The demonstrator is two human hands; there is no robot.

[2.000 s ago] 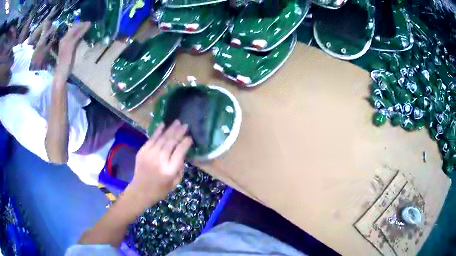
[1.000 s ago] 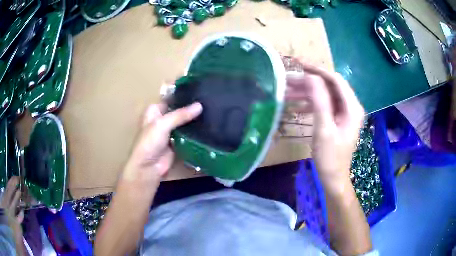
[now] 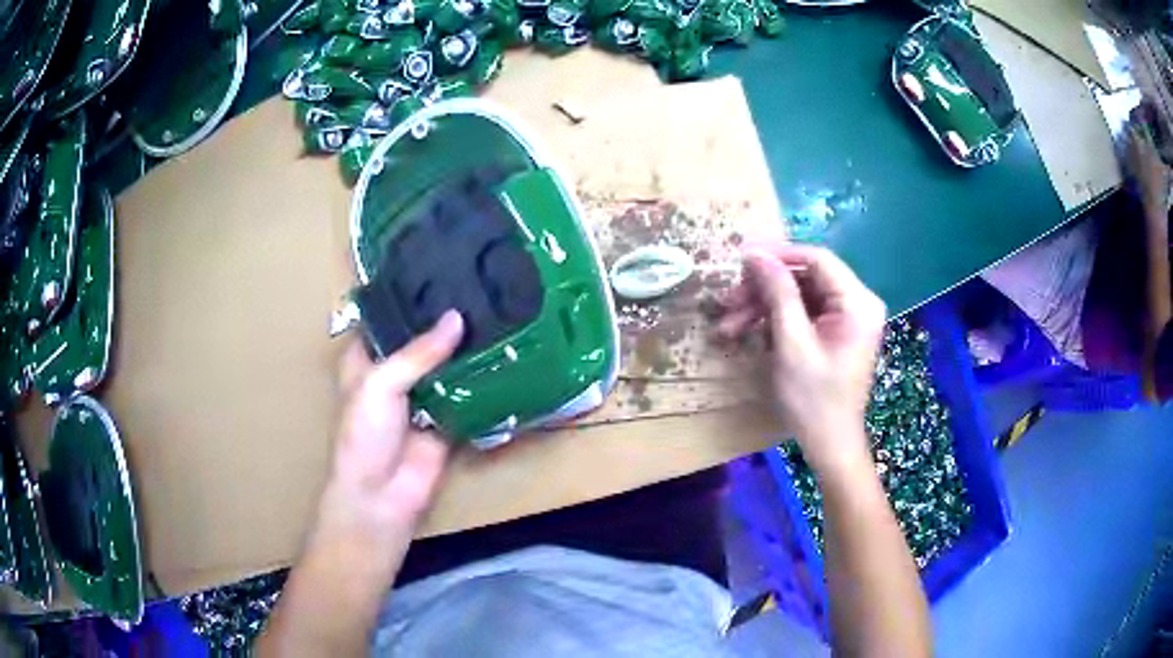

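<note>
A glossy green moulded body with a pale rim and dark insert is held tilted above the mat. My left hand grips its lower left edge, thumb on the insert, other fingers mostly hidden beneath. A small silver-white side tab shows at its left edge. A whitish glue dish sits right of the body on the stained glue board. My right hand is just right of the dish, fingertips pinched on what looks like a thin pale applicator stick; its tip is unclear.
Stacked green bodies lie at left, one body near the edge. A pile of trim pieces lies beyond the cardboard mat. A blue crate of small parts stands below the edge at right. Another person's arm shows far right.
The view has swung right. My left hand has turned the body and holds it left of the dish. My right hand has moved from the body's right rim to beside the dish.
</note>
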